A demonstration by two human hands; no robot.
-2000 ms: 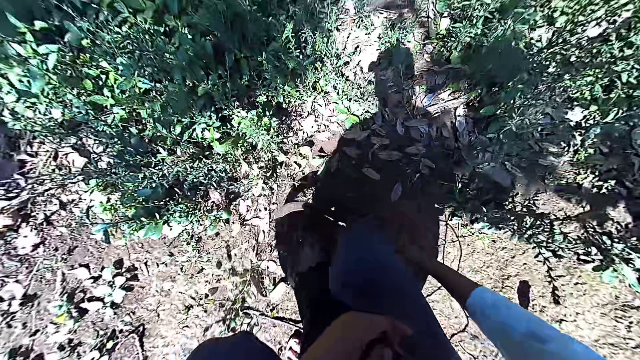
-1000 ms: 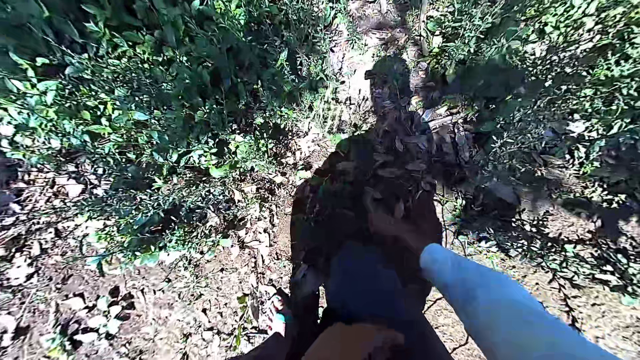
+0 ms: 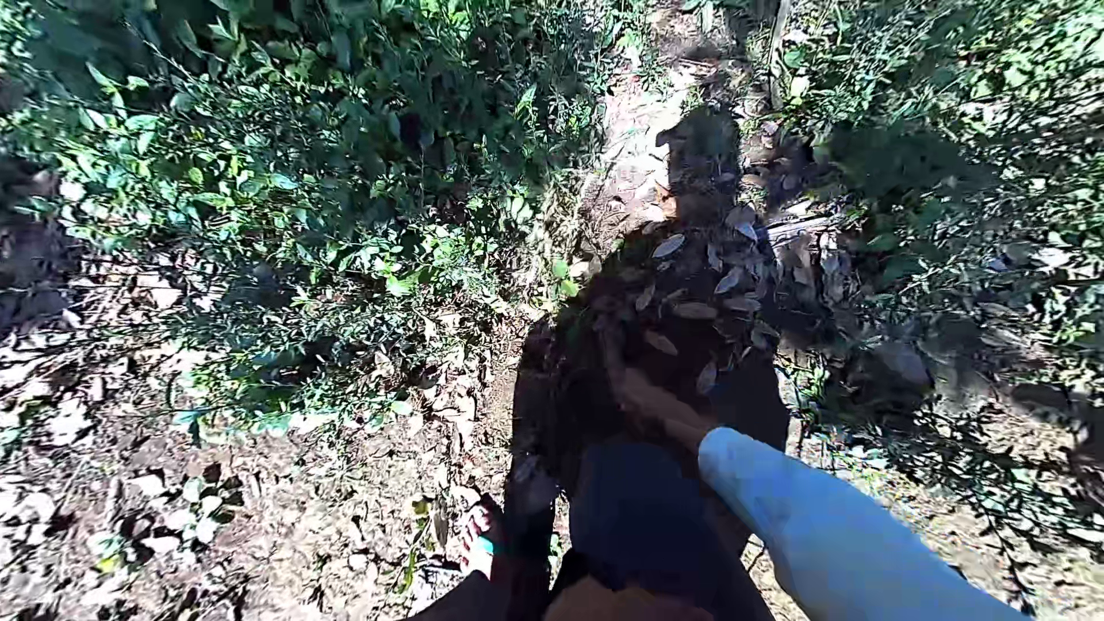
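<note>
My right hand (image 3: 634, 385) reaches forward from a light blue sleeve (image 3: 802, 509), low in the middle of the view. It lies in my own dark shadow (image 3: 595, 345), above or near the dry leaves (image 3: 660, 342) on the ground; its fingers are too dark to make out. Skin at the bottom edge, perhaps my left hand (image 3: 625, 601), shows close to my body, and whether it holds anything is hidden. Between them is my dark-clothed knee (image 3: 634, 492). My foot (image 3: 479, 539), with a teal strap across it, rests on the soil at the lower left.
Dense leafy plants (image 3: 345, 155) fill the upper left, and more low plants (image 3: 1018, 172) grow on the right. A narrow strip of bare earth (image 3: 625, 129) runs up between them. Leaf litter and twigs cover the sunlit soil (image 3: 285, 517) at the lower left.
My right hand and sleeve have moved forward and up, out from beside the knee. The foot with the teal strap has come into fuller view.
</note>
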